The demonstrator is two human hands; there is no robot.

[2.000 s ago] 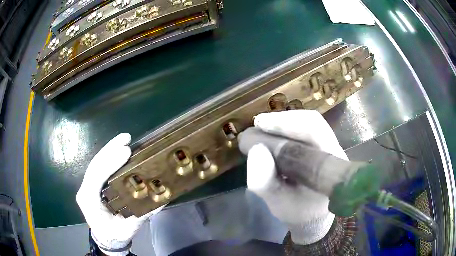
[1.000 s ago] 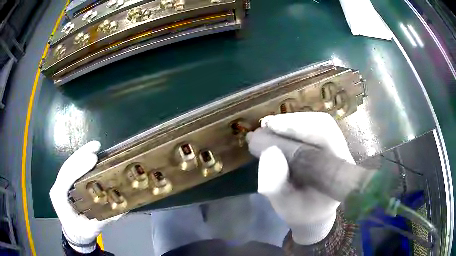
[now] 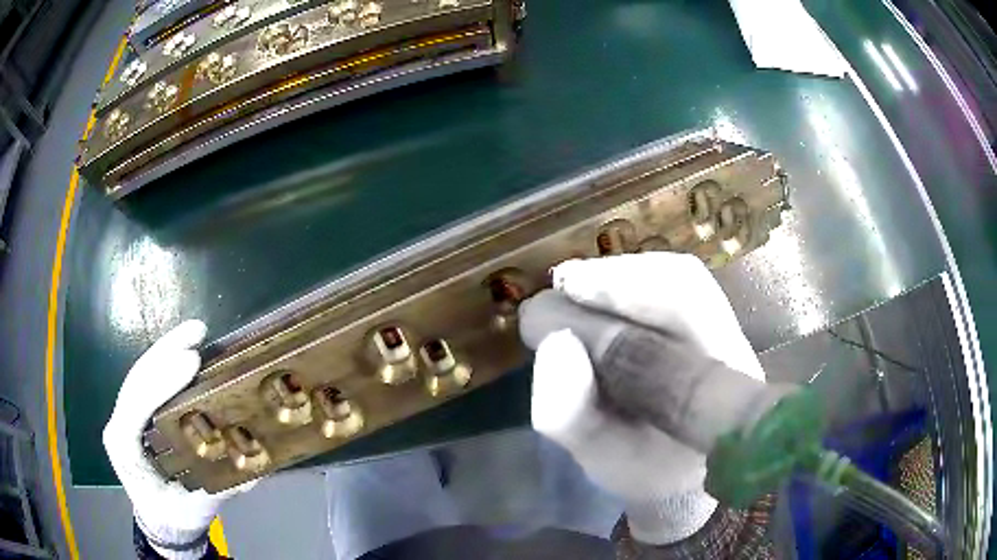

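A long brass-coloured metal housing (image 3: 361,312) lies diagonally on the bench mat, its face with paired raised bosses turned up towards me. My left hand (image 3: 164,438), in a white glove, grips its left end. My right hand (image 3: 645,383), gloved, holds a thick grey dispensing syringe (image 3: 667,372) like a pen over the middle of the housing. The syringe's front end is beside a boss (image 3: 506,291); its needle tip cannot be made out. A green adapter cap (image 3: 765,448) and a clear air hose (image 3: 891,498) are at its back end.
Similar housings (image 3: 295,93) stand in a row at the back left of the dark green mat (image 3: 361,208). A white sheet (image 3: 785,38) lies at the back right. A blue bin (image 3: 864,481) is below right. The wearer's legs show below the bench edge.
Since two seconds ago the housing and my left hand have shifted left in view. My right hand with the syringe stays near the same middle boss. Both hands keep their hold.
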